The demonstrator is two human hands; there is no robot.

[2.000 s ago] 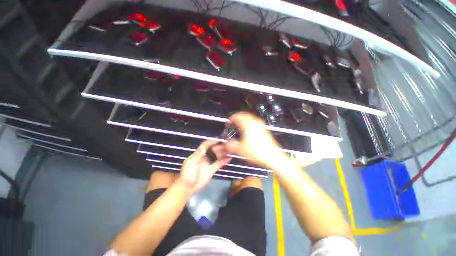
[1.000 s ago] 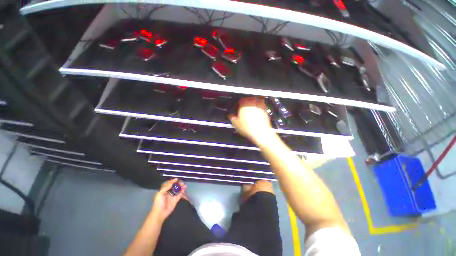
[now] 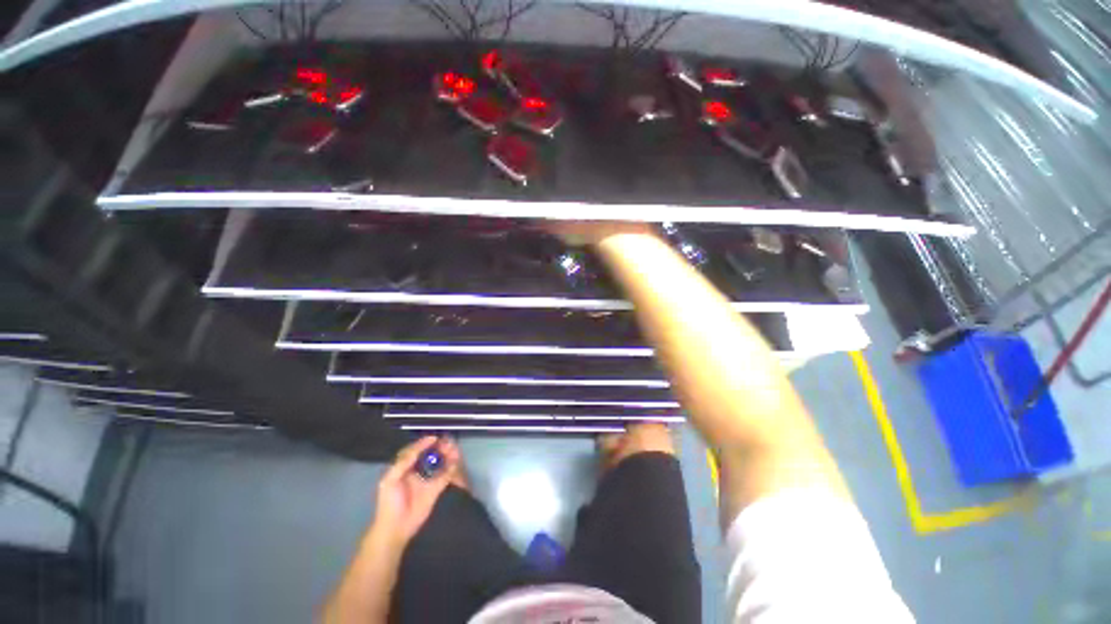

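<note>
My left hand (image 3: 412, 485) is low, in front of the rack near my left knee, closed around a small dark round-faced device, likely a watch body (image 3: 430, 462). My right hand (image 3: 597, 232) reaches onto the second visible shelf, partly hidden under the white edge of the shelf above; its fingers cannot be made out. Small devices with lit faces (image 3: 569, 265) lie just below and beside my right hand on that shelf. On the shelf above, several devices glow red (image 3: 512, 156) on the black surface.
The rack's white shelf edges (image 3: 536, 210) stack downward in front of me. Wires hang at the upper shelf's back. A blue bin (image 3: 993, 408) with a red pole (image 3: 1078, 347) stands on the floor at right, by clear or silver shelving. Yellow lines (image 3: 895, 445) mark the floor.
My hands were together with a device two seconds ago, then parted. My right hand has gone deeper under the upper shelf edge. My left hand stays low with its device.
</note>
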